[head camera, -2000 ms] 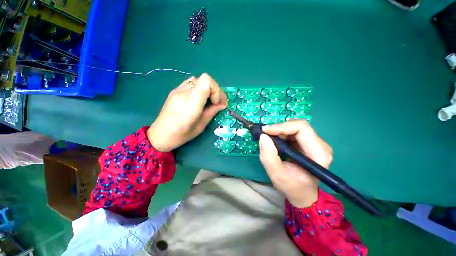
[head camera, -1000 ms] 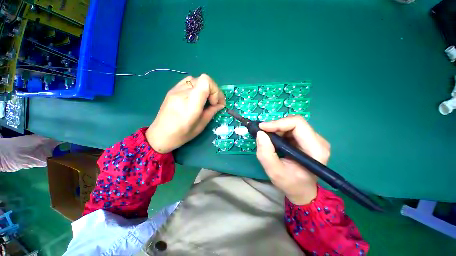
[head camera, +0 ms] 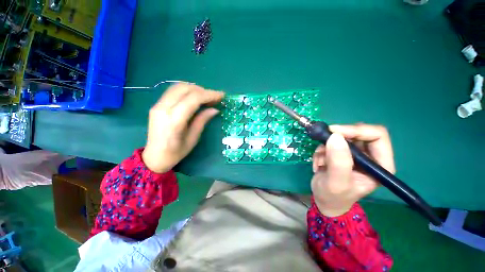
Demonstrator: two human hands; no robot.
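A green panel of small circuit boards (head camera: pixel 258 127) lies flat on the green mat, with bright glare on its lower rows. My right hand (head camera: pixel 348 164) holds a black soldering iron (head camera: pixel 385 178) like a pen. Its metal tip is over the panel's top row. My left hand (head camera: pixel 181 122) is at the panel's upper left corner, thumb and index fingertips apart. Silvery solder wire (head camera: pixel 139 87) runs from the blue bin to the back of my left hand; whether my fingers hold it is hidden. A pile of tiny dark components (head camera: pixel 201 37) lies beyond the panel.
A blue bin (head camera: pixel 114 53) with yellow-brown circuit boards (head camera: pixel 66 16) stands at the left. White plastic pieces (head camera: pixel 471 100) and a black object (head camera: pixel 468 26) are at the right. An open cardboard box (head camera: pixel 72 204) is below the bench. A pale sleeve (head camera: pixel 26 162) shows at the left edge.
The iron's tip has moved up and right to the top row, and my right hand has moved right. My left hand has drawn slightly left, and its pinched fingertips have parted.
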